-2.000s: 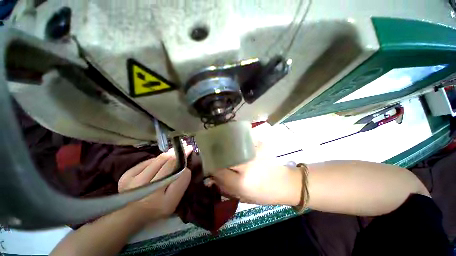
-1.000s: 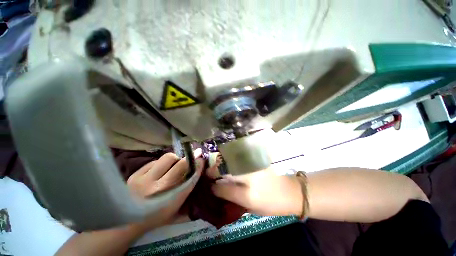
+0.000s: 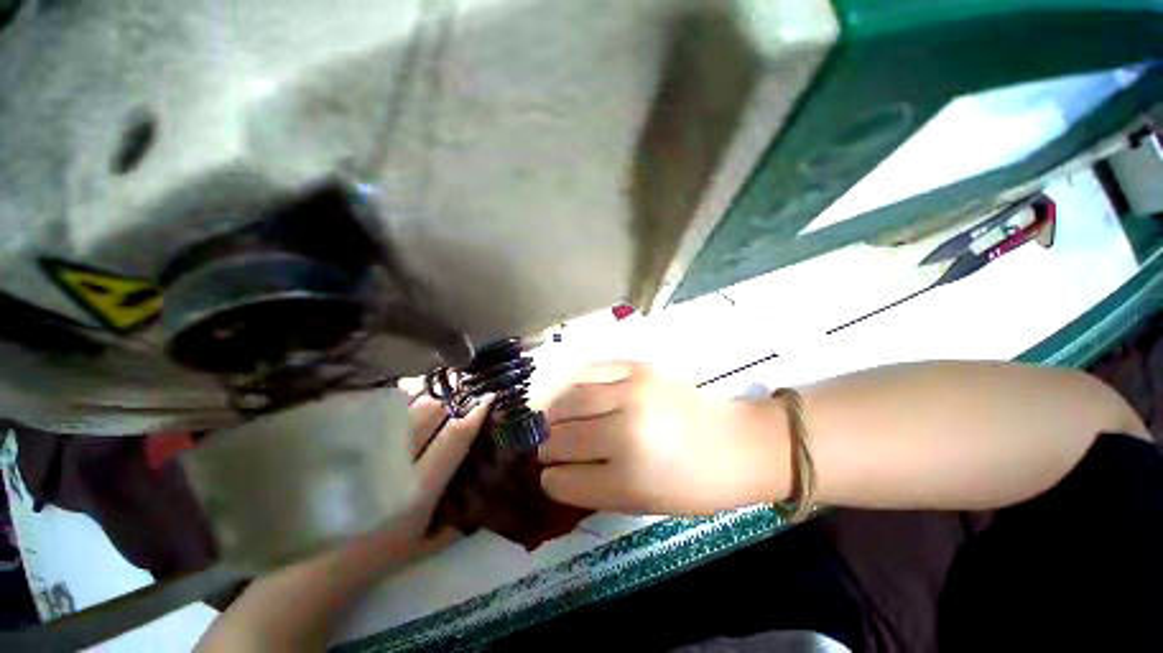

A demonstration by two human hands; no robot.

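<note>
Dark brown cloth (image 3: 510, 498) lies bunched between my hands on the machine bed. My left hand (image 3: 440, 447) has its fingers along the cloth, left of the small coiled springs and black ribbed knob (image 3: 517, 408); the cream block partly hides it, and its grip is unclear. My right hand (image 3: 638, 440) is right of the knob, knuckles up, with curled fingertips at the cloth's right edge. The presser foot and needle cannot be made out. More dark cloth (image 3: 115, 498) lies at the left, with an orange-red patch (image 3: 166, 447).
The cream machine head (image 3: 536, 153) fills the top, with a blurred tension dial (image 3: 268, 306) and cream block (image 3: 306, 478) close to the camera. A green control panel (image 3: 880, 140) is upper right. Black-and-red snips (image 3: 995, 240) lie on the white table (image 3: 880, 364), which has a green front edge (image 3: 574, 568).
The view has shifted, so the machine head is closer and further left. The springs and ribbed knob now show clearly. My right hand is more exposed, with its fingers beside the knob.
</note>
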